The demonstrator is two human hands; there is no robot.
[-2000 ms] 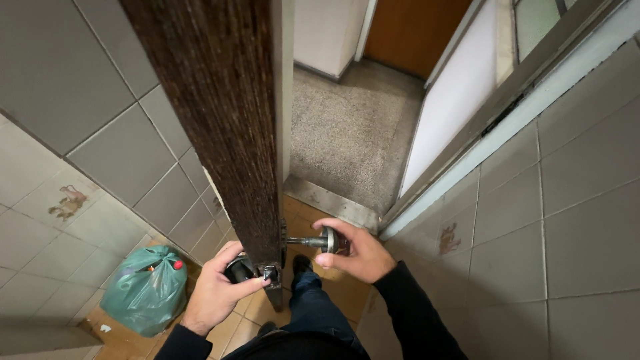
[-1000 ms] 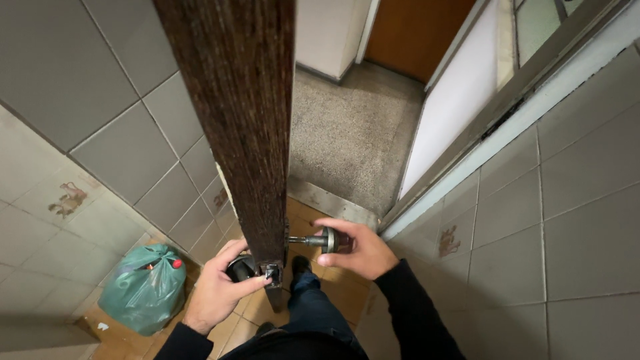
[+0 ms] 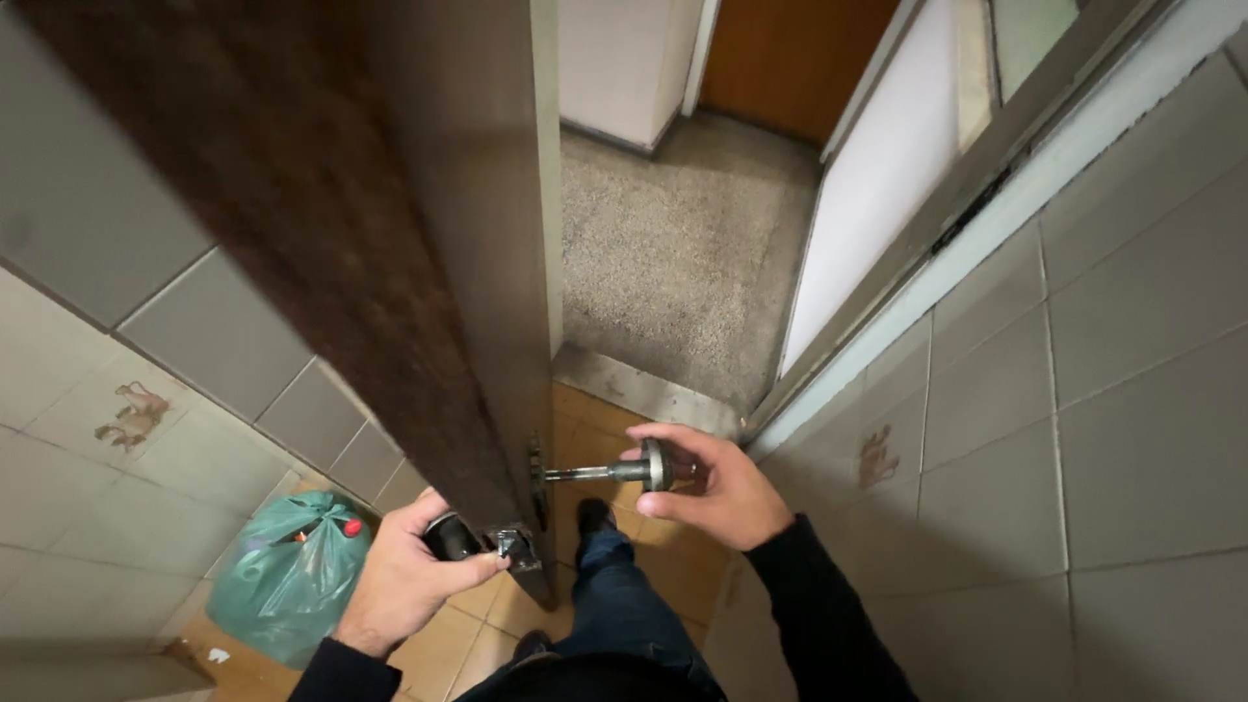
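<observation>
A dark wooden door (image 3: 390,283) stands open, its edge toward me. My left hand (image 3: 409,565) is around a round black doorknob (image 3: 450,536) on the door's left face, its thumb at the metal latch (image 3: 509,546) in the door edge. On the right face, a metal spindle (image 3: 580,475) runs out from a plate (image 3: 537,478) to a second knob (image 3: 657,465), which stands off from the door. The fingers of my right hand (image 3: 717,485) hold this knob; its far side is partly hidden by them.
A tied green plastic bag (image 3: 292,575) lies on the tiled floor at the left. Beyond the door are a stone threshold (image 3: 643,390) and a speckled hallway floor (image 3: 673,263). A tiled wall (image 3: 985,468) and the door frame (image 3: 877,273) are on the right.
The door has turned, so more of its right face shows now. Both hands keep their places at the knobs.
</observation>
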